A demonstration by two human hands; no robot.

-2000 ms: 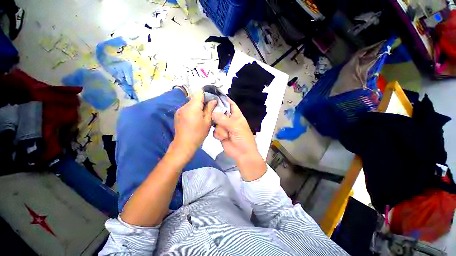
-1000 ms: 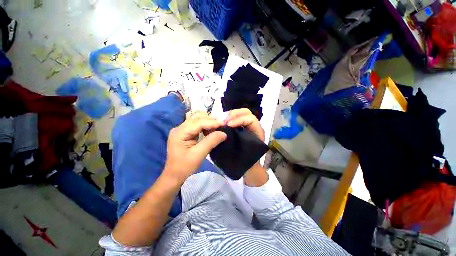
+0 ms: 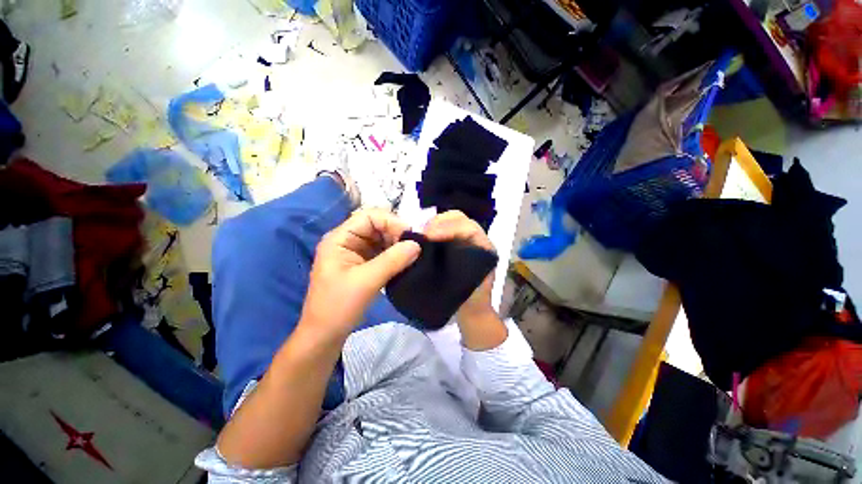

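A small black cuff [image 3: 439, 282] is held over my lap, its dark face towards me and its lower part hanging as a rounded corner. My left hand [image 3: 352, 269] grips its upper left edge between thumb and fingers. My right hand [image 3: 465, 248] holds its upper right edge, with the fingers over the top and the rest of the hand partly hidden behind the cloth. Beyond my hands, a pile of overlapping black cuffs [image 3: 456, 180] lies in a column on the white board [image 3: 511, 180].
Blue scraps [image 3: 175, 184] and yellow scraps litter the floor. A blue crate [image 3: 408, 33] stands ahead. To the right are a yellow-edged table [image 3: 646, 378], black garments [image 3: 747, 274], a red bag [image 3: 803, 388] and part of a machine [image 3: 780, 456]. Dark red cloth [image 3: 94, 227] hangs at the left.
Two seconds ago the piece showed grey and was bunched between my fingers; now it shows black and spread. Since one second ago, it has tilted and shifted slightly left in both hands.
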